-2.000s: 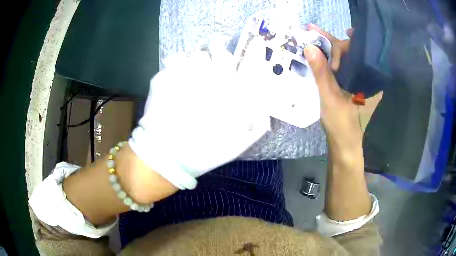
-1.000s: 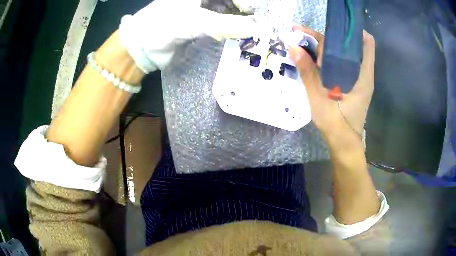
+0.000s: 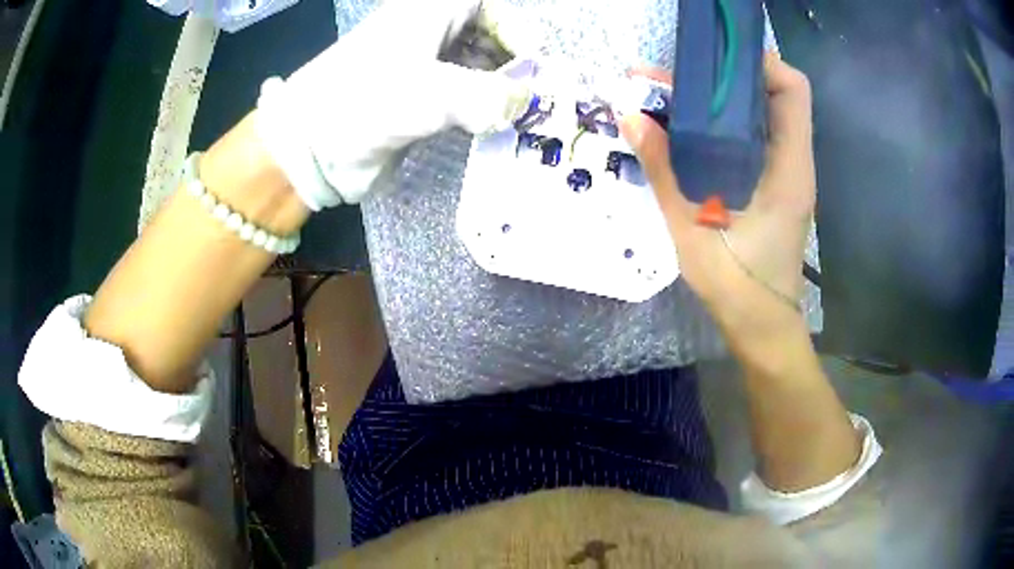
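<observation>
A white plastic housing (image 3: 556, 228) lies on a silvery textured sheet (image 3: 489, 339). Dark openings, thin wires and a small round black part (image 3: 579, 179) show in its far half. My gloved left hand (image 3: 445, 100) grips the housing's far left corner with its fingertips. A dark and yellowish thing (image 3: 476, 42) shows beside that hand; I cannot tell what it is. My bare right hand (image 3: 728, 206) is around a thick blue-grey tool (image 3: 717, 122), likely a screwdriver, with a green stripe and red end. Its thumb touches the far right corner by a black block (image 3: 657, 103). The tool's tip is hidden.
A pale edge strip (image 3: 178, 133) runs along the dark green surface on the left. A whitish object (image 3: 239, 9) is at the far left. Brown boxes (image 3: 334, 367) and dark cables are below the bench at left. A blue edge (image 3: 984, 389) shows at right.
My left hand moved off the housing's middle to its far left corner. The blue-grey tool came upright into view in my right hand. The housing and sheet have shifted slightly left in view.
</observation>
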